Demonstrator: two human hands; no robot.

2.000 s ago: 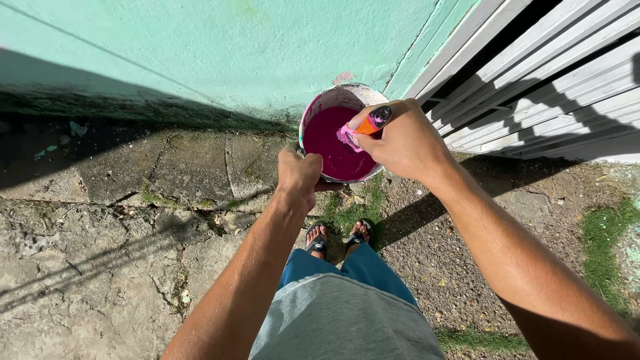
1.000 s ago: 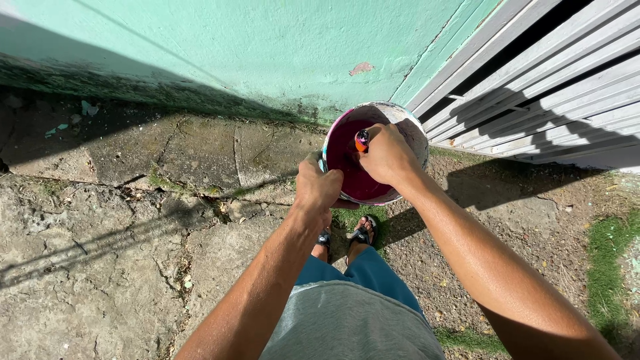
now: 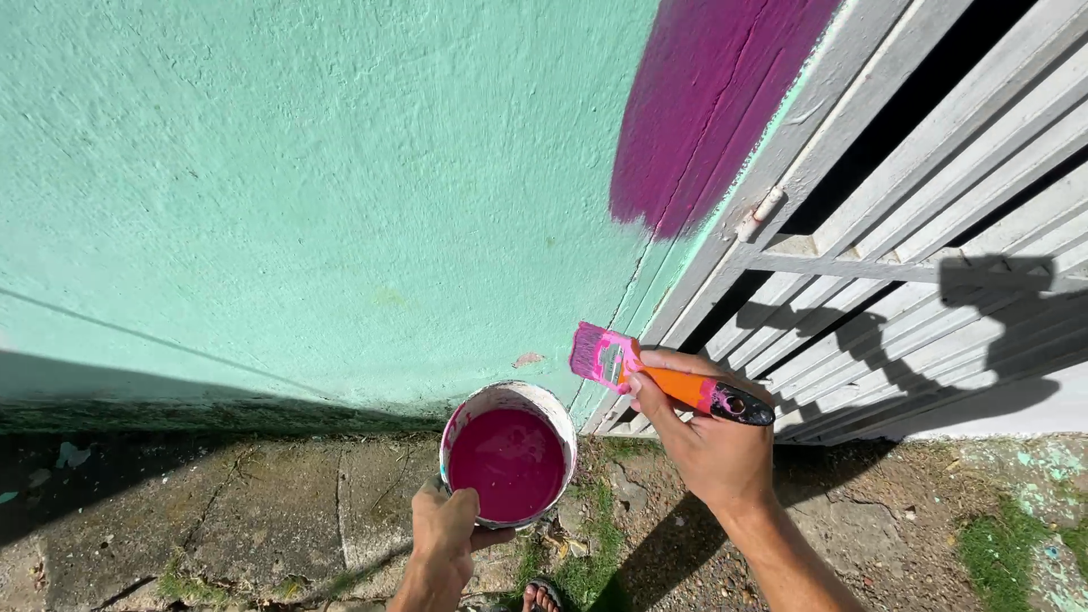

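Observation:
My left hand (image 3: 446, 531) grips the near rim of a white paint bucket (image 3: 557, 416), thumb inside the edge. Magenta-purple paint (image 3: 507, 463) fills the lower part of the bucket. To the right and above it, my right hand (image 3: 714, 438) is closed around the orange handle of a flat paintbrush (image 3: 671, 384). Its bristles, wet with magenta paint, point left in front of the mint green wall (image 3: 340, 187); whether they touch it I cannot tell. Higher up, a purple painted band (image 3: 697, 127) covers the wall beside the gate frame, with a ragged lower edge.
A white metal gate (image 3: 892, 255) with slats and a hinge stands on the right, crossed by a shadow. Below lies cracked concrete pavement (image 3: 272, 501), with grass tufts (image 3: 999, 544) and gravel. A sandaled foot (image 3: 541, 595) shows at the bottom edge.
The paintbrush has come out of the bucket and moved right in my right hand. My left hand still holds the bucket. The view has tilted up, bringing the purple band into sight.

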